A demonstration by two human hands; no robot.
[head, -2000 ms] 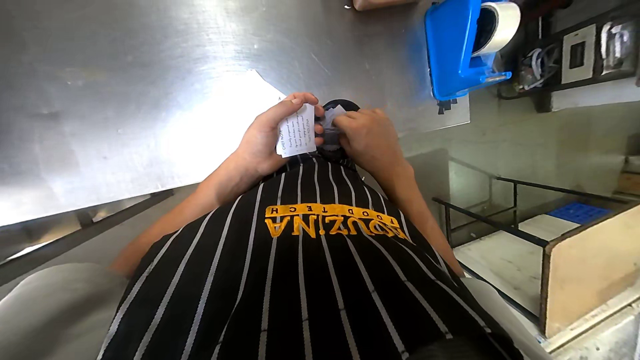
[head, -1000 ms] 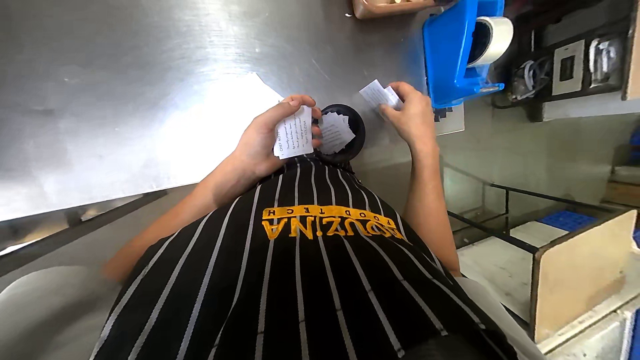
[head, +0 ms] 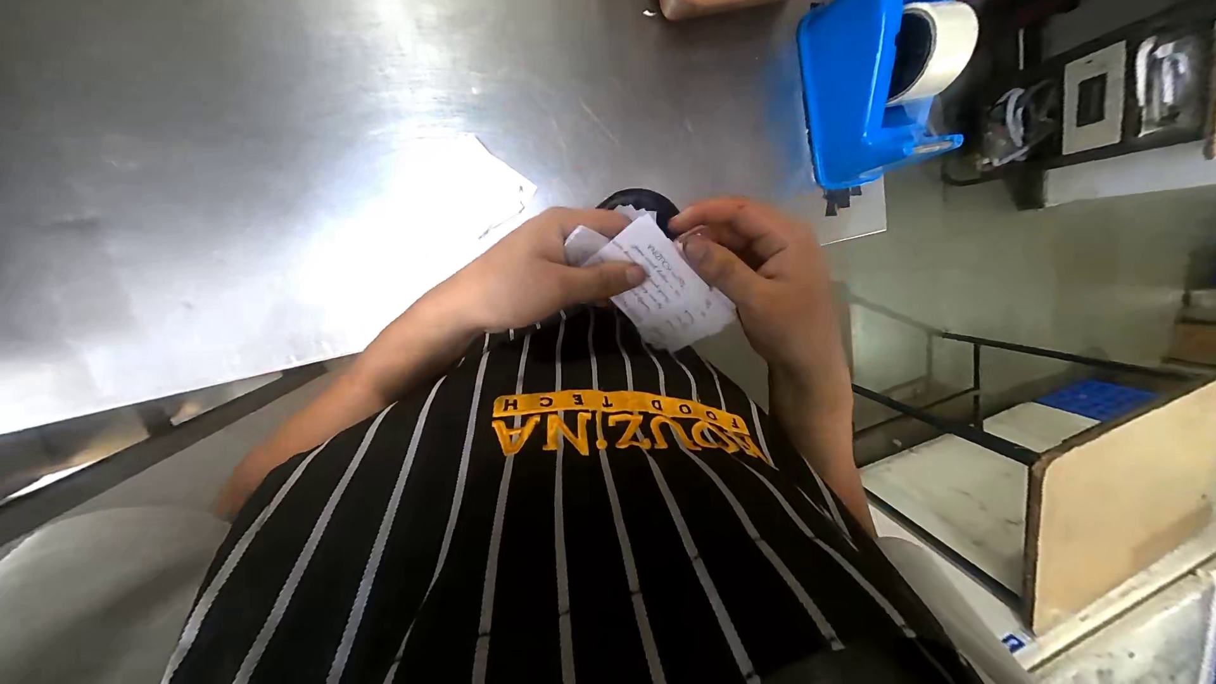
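Observation:
Small white paper slips (head: 670,290) with writing are gripped by my left hand (head: 556,261), its thumb lying across them. My right hand (head: 760,261) is at their right edge, thumb and index finger close together; whether it pinches a slip is unclear. Behind the hands, near the metal table's edge, stands a round black container (head: 643,201), mostly hidden, with the edge of some paper showing at it. More white paper (head: 475,185) lies on the table to the left, partly lost in glare.
A blue tape dispenser (head: 845,95) with a roll of tape (head: 940,52) stands at the right end of the metal table (head: 237,95). A brownish object (head: 712,8) is at the top edge. To the lower right is a black metal frame (head: 978,432) beside a wooden panel (head: 1121,503).
My right hand has moved from right of the black container back to my left hand. The slips in my left hand are now turned and fanned out between both hands.

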